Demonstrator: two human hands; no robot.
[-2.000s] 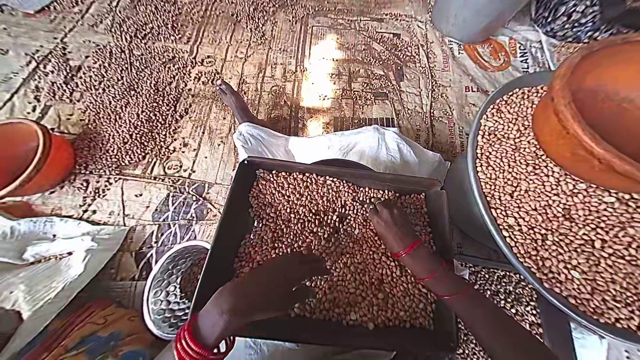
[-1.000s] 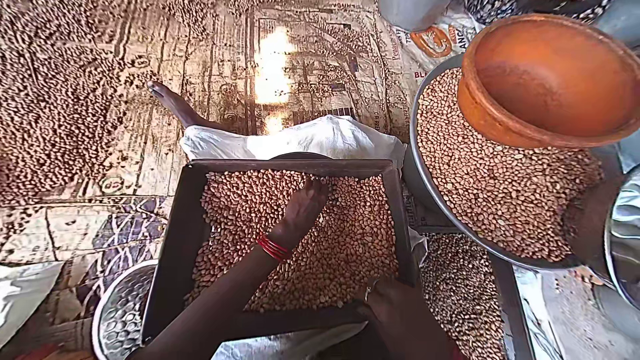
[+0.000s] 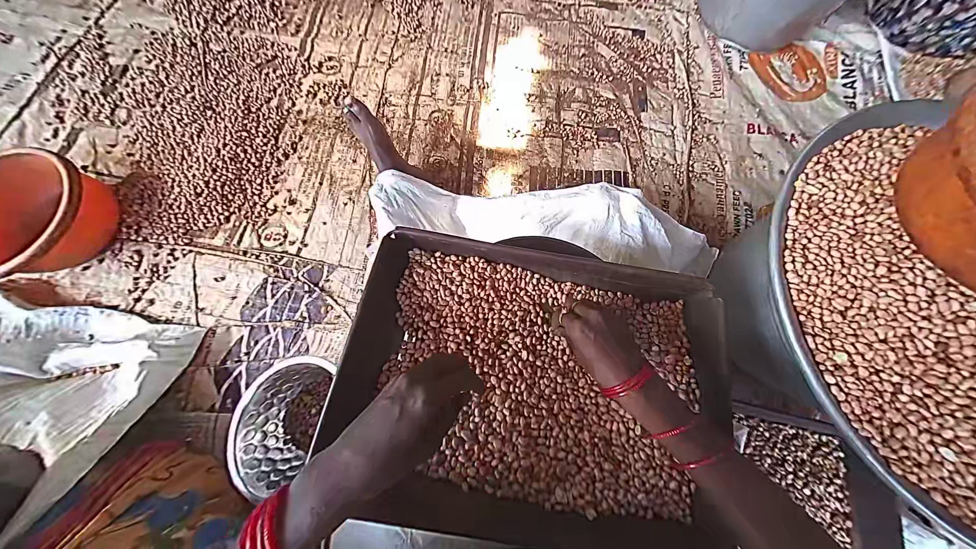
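A dark rectangular metal tray [image 3: 705, 335] lies across the white cloth over my lap, holding a layer of reddish-brown peanuts [image 3: 526, 396]. My left hand [image 3: 435, 389], with red bangles at the wrist, is over the left part of the peanuts with bent fingers; whether it holds anything cannot be seen. My right hand [image 3: 595, 332] is at the upper right of the peanuts, fingertips curled down at their surface, and what lies between them is hidden. Red bangles circle that wrist and forearm.
A large metal tub [image 3: 785, 252] of peanuts with an orange bowl [image 3: 942, 191] stands at right. A dimpled metal bowl [image 3: 263, 442] sits left of the tray, an orange pot [image 3: 84, 221] farther left. Peanuts lie spread on the sack-covered floor [image 3: 305, 229]. A bare foot [image 3: 370, 133] shows beyond the cloth.
One second ago my left hand reached to the tray's upper middle and my right was at its lower right corner; now the left is lower left and the right is upper right. The view has shifted.
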